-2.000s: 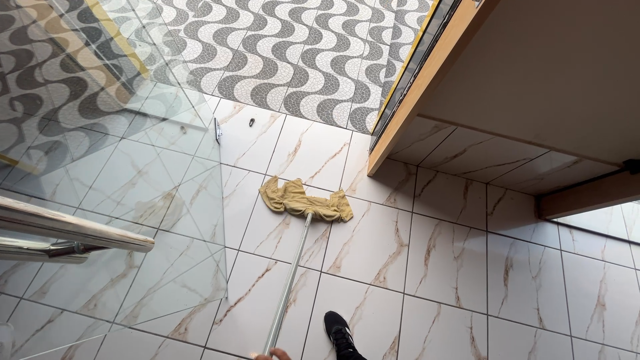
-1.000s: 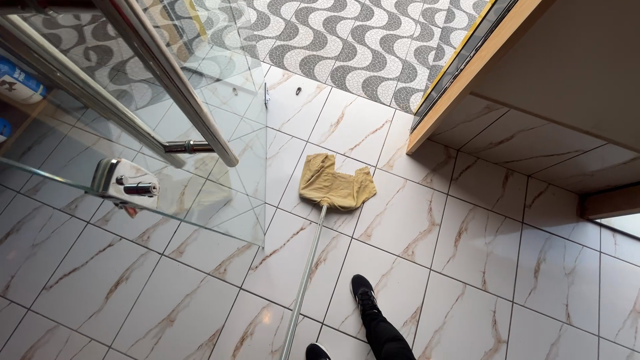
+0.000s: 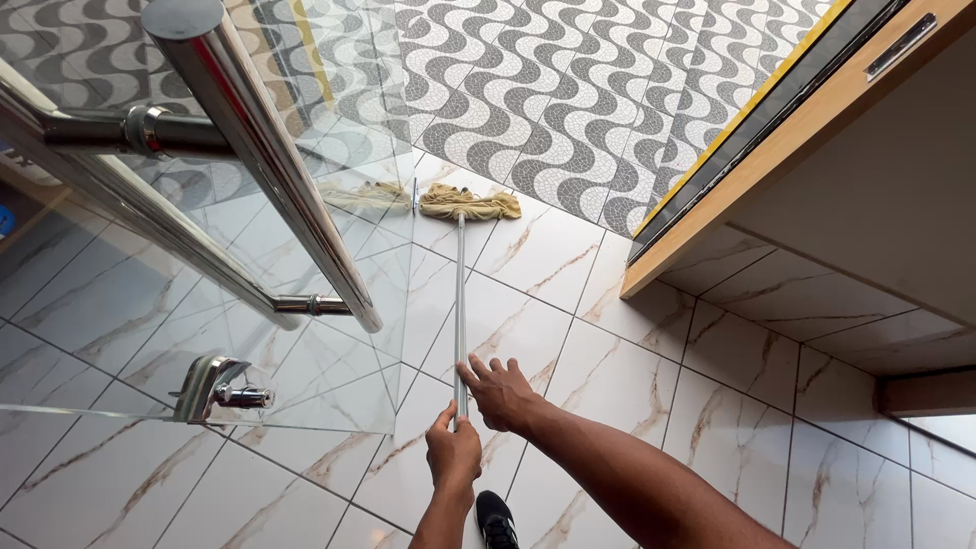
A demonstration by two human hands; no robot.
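A metal mop pole (image 3: 460,305) runs up the middle of the view to a head wrapped in a tan cloth (image 3: 470,204). The cloth lies bunched on the marbled floor tiles (image 3: 526,320), near the border with the wavy-patterned paving. My left hand (image 3: 454,450) is closed around the pole low in the view. Just above it, at the right side of the pole, is my right hand (image 3: 496,393), its fingers spread and the thumb side against the pole; whether it grips is not clear.
At the left stands a glass door (image 3: 343,267) with a thick metal handle (image 3: 267,160) and a metal lock (image 3: 221,390). A wood-edged panel (image 3: 762,152) stands at the right. My black shoe (image 3: 496,522) is at the bottom. Patterned paving (image 3: 549,99) lies beyond the tiles.
The cloth-wrapped head has moved forward, close to the glass door's edge and the patterned paving. Both hands are in view at the pole now; one second ago neither showed.
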